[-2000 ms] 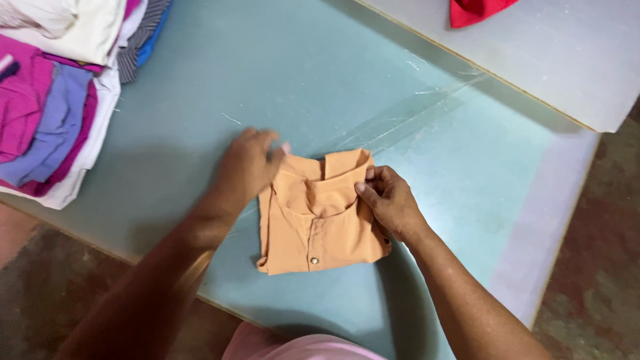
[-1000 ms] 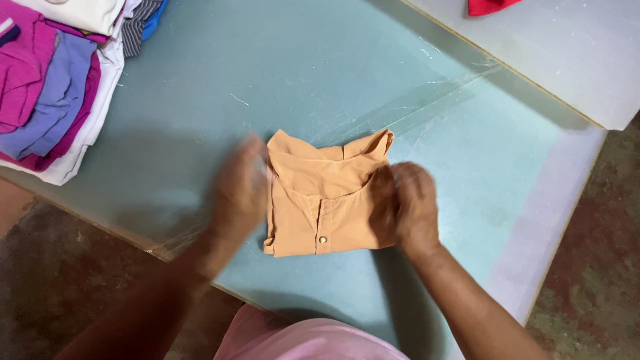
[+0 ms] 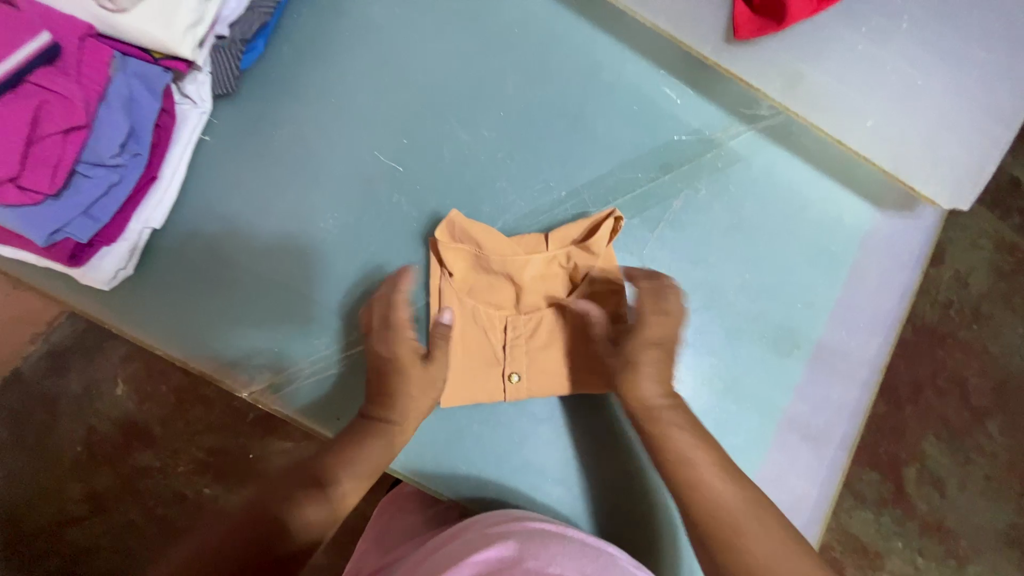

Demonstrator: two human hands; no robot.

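An orange garment [image 3: 480,344], folded into a rough rectangle, lies on the blue-green tabletop with its round neckline toward the far side and a short placket with one button at the front. My left hand [image 3: 404,344] is at its left edge, fingers apart, the thumb by the cloth. On the other side my right hand [image 3: 648,336] hovers over or lightly touches the right part, fingers spread and slightly blurred. Neither hand grips the cloth.
A pile of folded clothes [image 3: 120,152] in magenta, blue and white lies at the upper left. A red cloth [image 3: 772,16] rests on a pale raised board [image 3: 896,104] at the upper right. The near table edge [image 3: 176,364] runs diagonally at lower left.
The right hand, pinching the garment's upper right two seconds ago, has let go. The neckline's upper corners now stand out more widely. My left hand has come down to the left edge.
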